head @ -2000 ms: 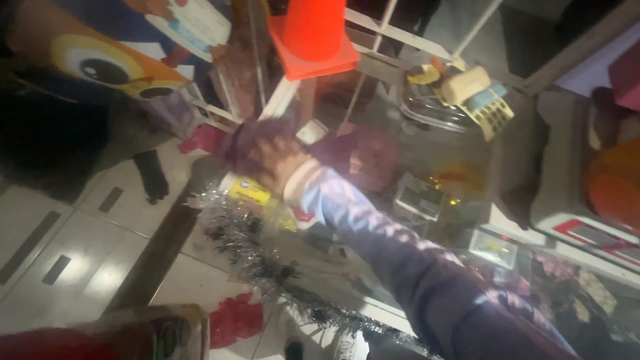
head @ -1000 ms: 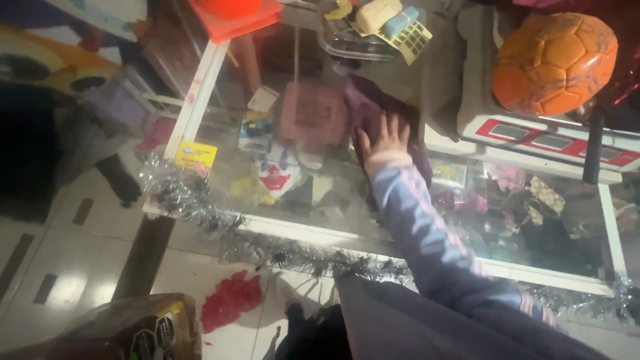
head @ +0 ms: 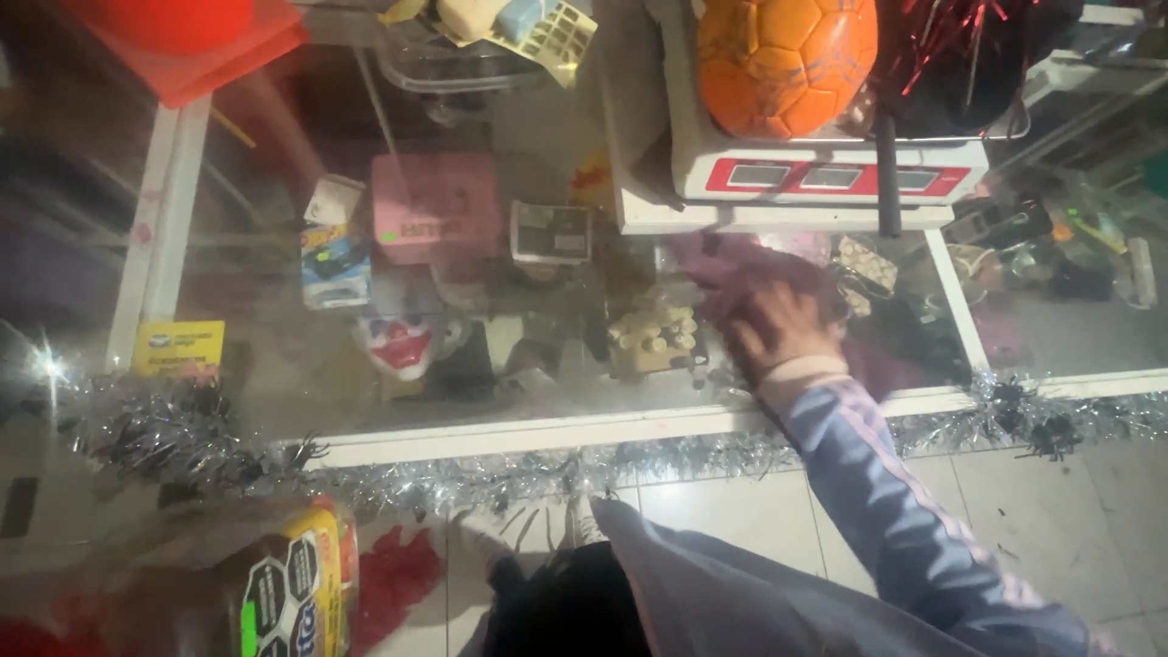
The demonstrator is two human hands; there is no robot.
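My right hand (head: 785, 324), in a blue-grey sleeve, presses a dark purple cloth (head: 730, 274) on the glass top of a display case (head: 566, 383), near its front edge. The hand is blurred and part of the cloth lies beneath it. Behind the hand stands a white weighing scale (head: 830, 182) with an orange ball (head: 787, 64) on it. Through the glass show a clown mask (head: 401, 342), a pink box (head: 436, 205) and a boxed toy car (head: 336, 260). My left hand is out of view.
An orange cone (head: 192, 46) stands at the back left. A clear tray (head: 456, 68) holds small items at the back. Silver tinsel (head: 383, 479) runs along the front edge. A plastic container (head: 274, 584) is at the lower left, with a red thing (head: 397, 579) beside it on the floor tiles.
My right hand and the purple cloth have moved to the right across the glass, from left of the scale to in front of it. The view has shifted too.
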